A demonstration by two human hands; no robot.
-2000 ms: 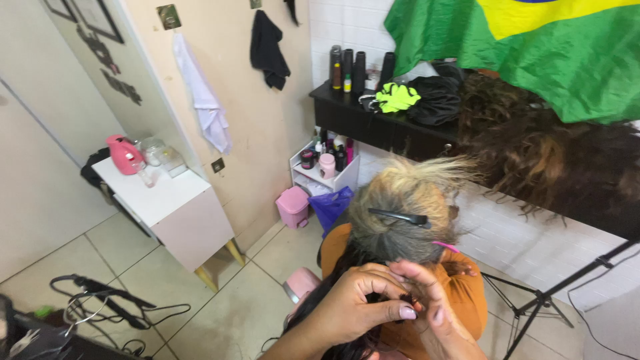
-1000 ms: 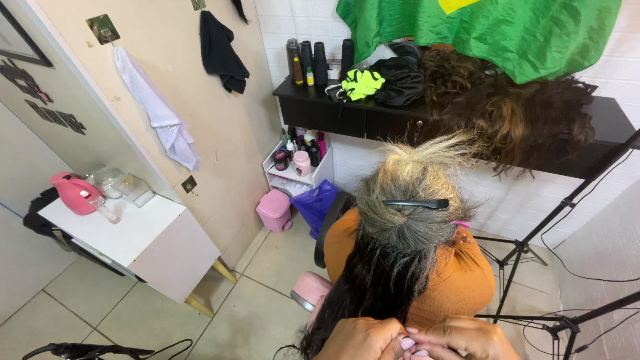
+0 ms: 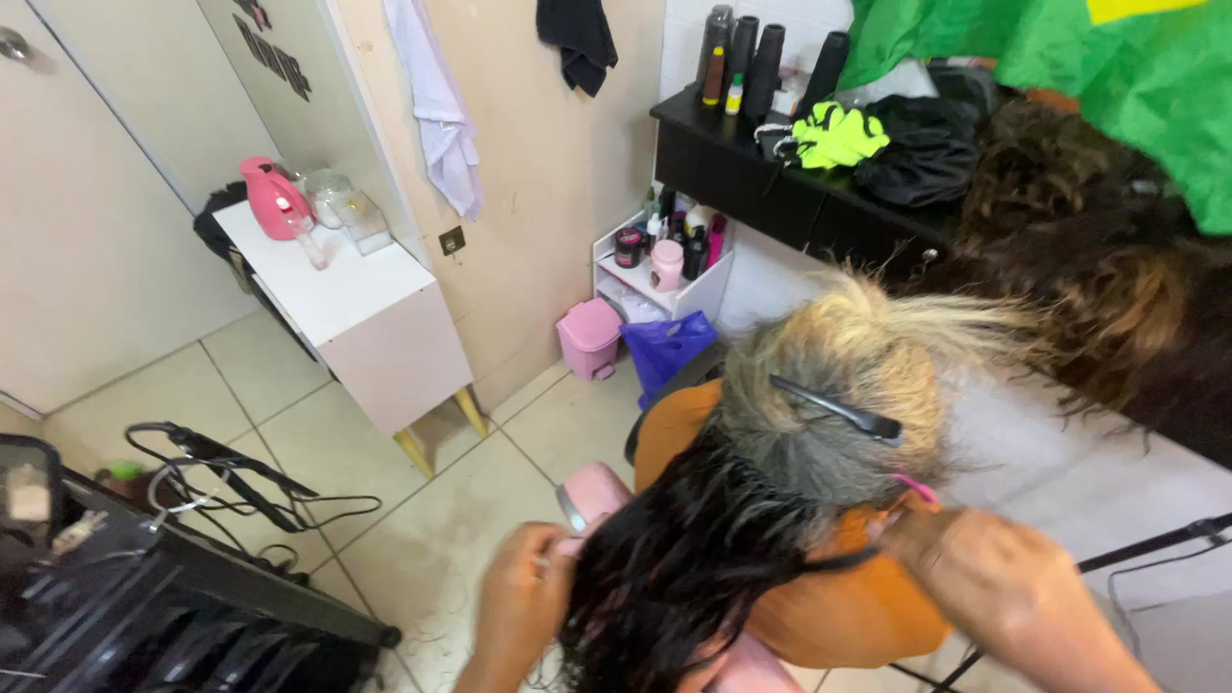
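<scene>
A seated person in an orange top (image 3: 837,616) has grey and blond hair (image 3: 818,385) pinned with a black hair clip (image 3: 837,408); a pink clip (image 3: 914,487) sits lower at the right. Long dark hair (image 3: 683,549) hangs down the back. My right hand (image 3: 991,568) pinches a dark strand at the right of the head, its fingertips blurred. My left hand (image 3: 525,597) is at the left edge of the dark hair, fingers curled near a pink object; whether it grips anything is unclear.
A black trolley (image 3: 192,577) with a cabled flat iron (image 3: 241,472) stands at lower left. A white cabinet (image 3: 337,298) holds a pink jug (image 3: 272,197). Loose hair pieces (image 3: 1107,260) lie on the black shelf (image 3: 770,188). A tripod leg (image 3: 1145,544) stands at right.
My hands were together below the head; now they are apart, the left at the left edge of the dark hair, the right beside the head's right side.
</scene>
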